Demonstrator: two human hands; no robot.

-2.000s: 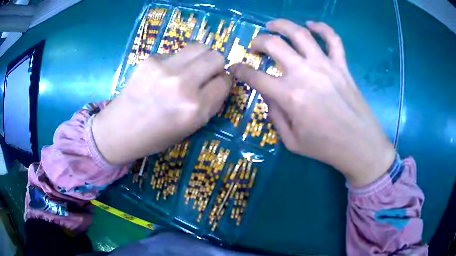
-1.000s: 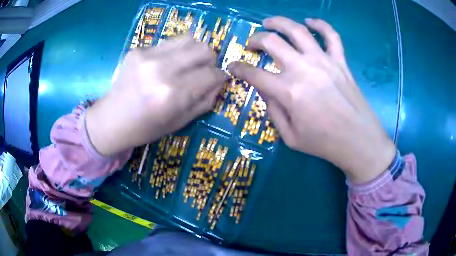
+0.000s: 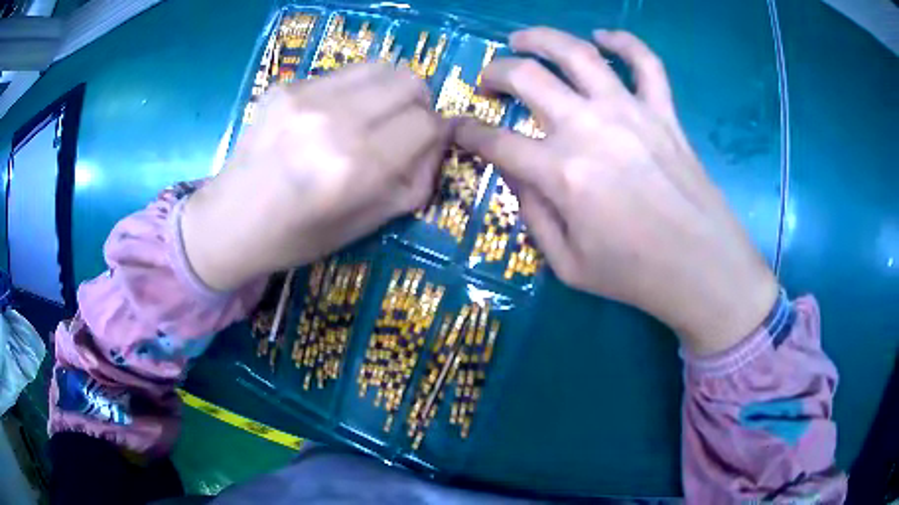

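Note:
A clear compartmented tray [image 3: 380, 446] lies tilted on the blue-green mat, with two rows of long pockets. Gold pins with dark bands [image 3: 399, 340] lie in the pockets in loose rows. My left hand [image 3: 330, 163] is over the upper row, its thumb and forefinger pinched. My right hand [image 3: 616, 182] is over the tray's right side, its thumb and forefinger meeting my left fingertips and its other fingers spread. Whatever the fingertips hold is hidden or too small to tell.
A black-framed pale panel [image 3: 37, 202] is at the left bench edge. Yellow tape [image 3: 242, 422] crosses the green floor at the lower left. A whitish crumpled thing [image 3: 18, 355] is at the far left. A pale line [image 3: 782, 148] runs down the mat at the right.
Both hands stay together over the upper row, with the left hand shifting slightly. The tray has moved slightly left and up. The whitish thing at the left edge shows more than two seconds ago.

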